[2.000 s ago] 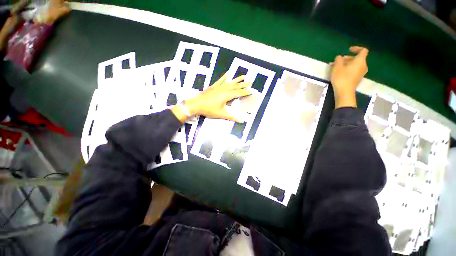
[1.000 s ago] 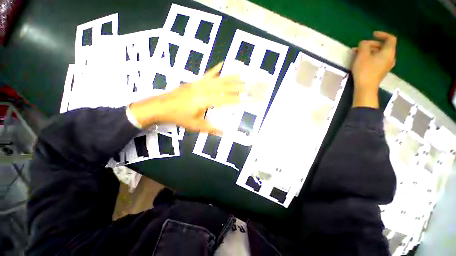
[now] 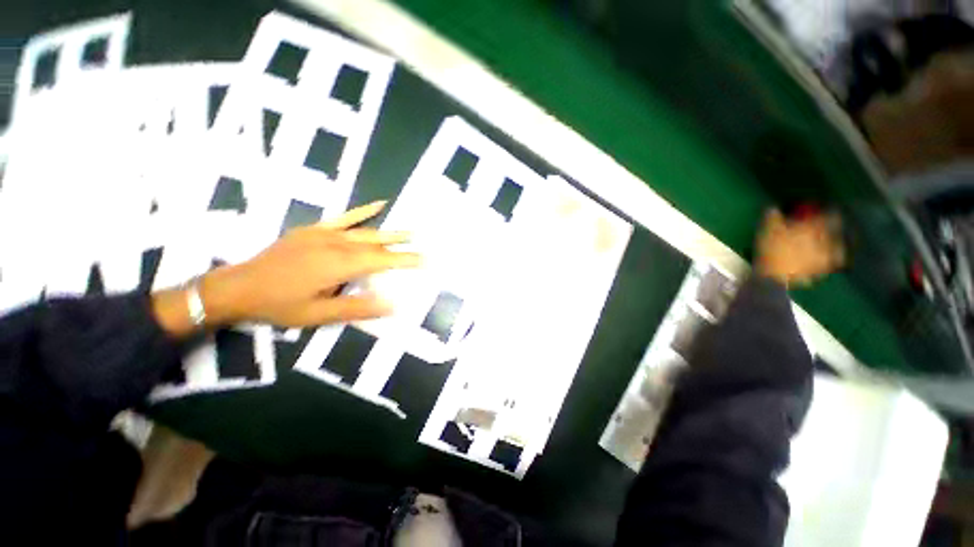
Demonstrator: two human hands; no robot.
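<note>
My left hand (image 3: 304, 272) lies palm down with fingers apart at the left side of an empty white die-cut frame (image 3: 368, 369); glare hides part of the frame. The frame's right side overlaps the working sheet stack (image 3: 561, 288), which has dark open windows at its lower end. My right hand (image 3: 796, 251) is over the green belt, blurred, with its fingers at a small red object (image 3: 808, 214). Whether the fingers grip it cannot be told. More empty frames (image 3: 251, 139) overlap at the left.
The pale belt edge rail (image 3: 513, 102) runs diagonally between the worktop and the green conveyor belt (image 3: 641, 96). A sheet with grey panels (image 3: 668, 358) is partly under my right sleeve. A white box (image 3: 854, 454) stands at the lower right. Dark equipment is beyond the belt.
My right hand has moved from the rail out over the belt to the red object. The frame by my left hand now overlaps the working stack. The view has shifted right.
</note>
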